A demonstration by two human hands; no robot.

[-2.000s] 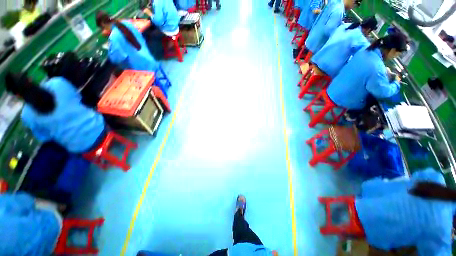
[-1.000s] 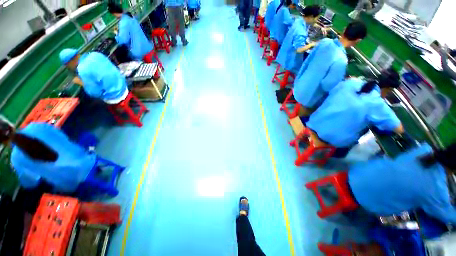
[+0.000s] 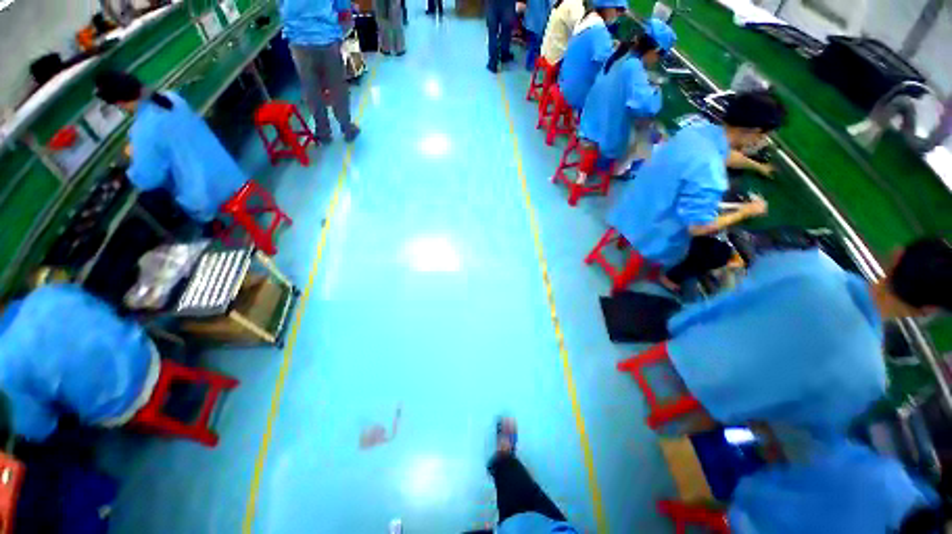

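Note:
Neither of my hands can be made out in the head view. A bit of blue sleeve or smock (image 3: 534, 524) shows at the bottom edge, with my dark trouser leg and shoe (image 3: 505, 436) on the glossy blue floor (image 3: 418, 344). Nearest on the left stands a cart with a filled tray (image 3: 216, 282) on top, showing rows of silver and black. Clear wrapping (image 3: 162, 273) lies beside it, and a brown carton (image 3: 245, 313) is underneath.
Seated workers in blue (image 3: 778, 339) line both sides on red stools (image 3: 188, 402). A standing person (image 3: 316, 63) is at the left lane line. A black tray or box (image 3: 637, 316) lies on the floor at right. A small reddish mark or piece (image 3: 376, 433) is on the aisle floor.
The view has moved forward along the aisle. The cart with the filled tray is nearer at left, and the orange-red trays have mostly passed out of view.

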